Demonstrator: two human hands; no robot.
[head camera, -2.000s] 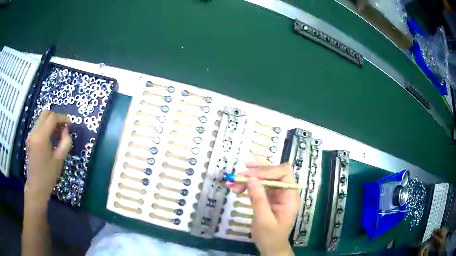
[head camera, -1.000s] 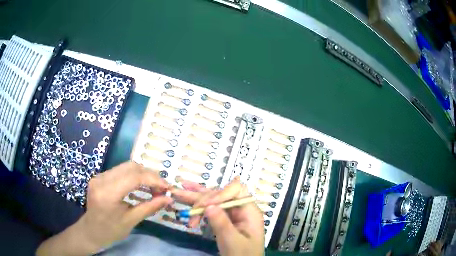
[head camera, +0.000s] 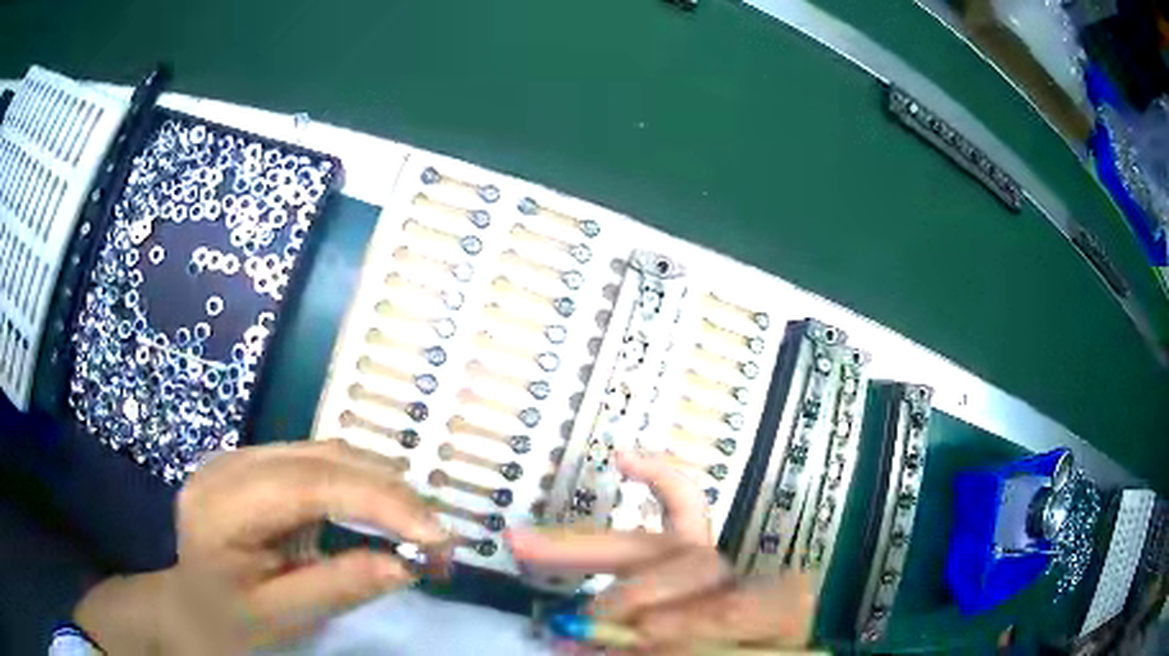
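My left hand (head camera: 289, 557) is low at the left front of the white slotted tray (head camera: 385, 276). Its thumb and fingers pinch a small shiny piece (head camera: 410, 551), mostly hidden. My right hand (head camera: 679, 577) is blurred at the tray's front edge, over the near end of a grey bar fixture (head camera: 628, 372). It holds a brush with a blue end (head camera: 580, 628), its handle partly hidden by the fingers. The hands are apart. The tray has rows of tan slots with round dark or silvery heads at their ends.
A black tray (head camera: 331, 192) of loose metal rings lies left, beside another slotted tray (head camera: 45, 192). More bar fixtures (head camera: 795, 449) stand right, then a blue bin (head camera: 981, 545) with a round metal pot (head camera: 1049, 513). Bars also lie beyond, along the green surface (head camera: 577, 115).
My left hand has left the ring tray and come right with a small piece. My right hand met it over the tray, then moved right and down, keeping the brush. The far bars have shifted right.
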